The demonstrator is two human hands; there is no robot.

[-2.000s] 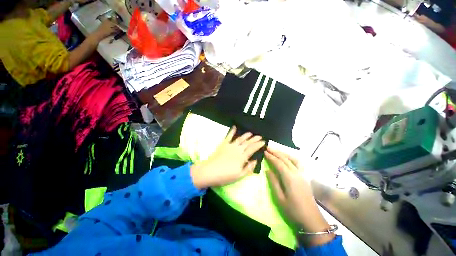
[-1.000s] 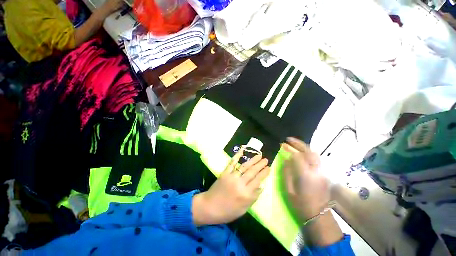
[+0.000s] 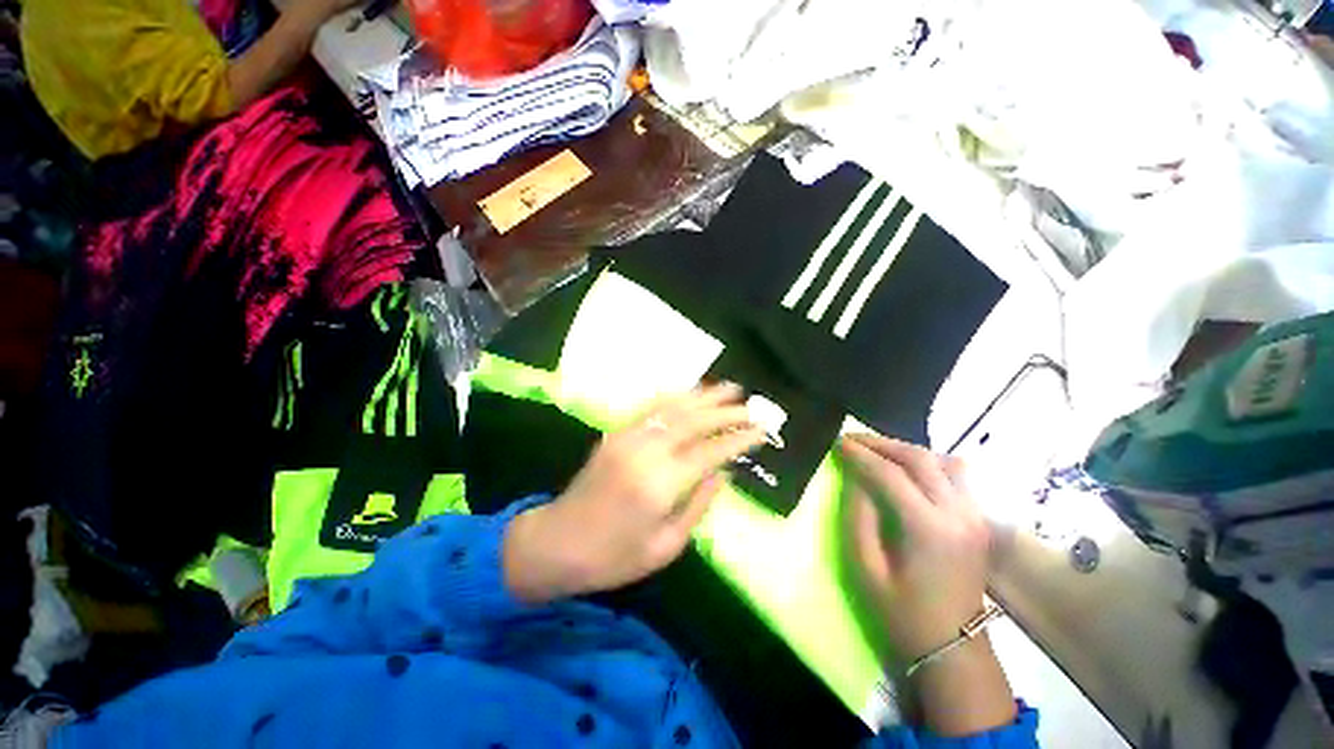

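A black garment panel [image 3: 892,315] with three pale stripes and a neon yellow-green block [image 3: 790,563] lies spread in front of me. A black patch [image 3: 790,461] with a white hat mark lies on the neon part. My left hand [image 3: 637,476] is over the patch's left side, fingers spread and slightly blurred, covering part of it. My right hand [image 3: 922,534] rests at the patch's right edge, its fingertips on the neon cloth; whether they pinch it is unclear.
The sewing machine [image 3: 1229,454] stands at the right. Black-green garments [image 3: 373,505] and black-pink garments [image 3: 278,220] lie at the left. Folded striped cloth [image 3: 505,110], a red bag [image 3: 498,29] and white fabric [image 3: 1083,117] are behind. A person in yellow [image 3: 125,73] is at upper left.
The hat patch, earlier covered by my hands, now shows more fully. My left hand has shifted up and left since a second ago. The view has shifted, showing more of the black-green garments.
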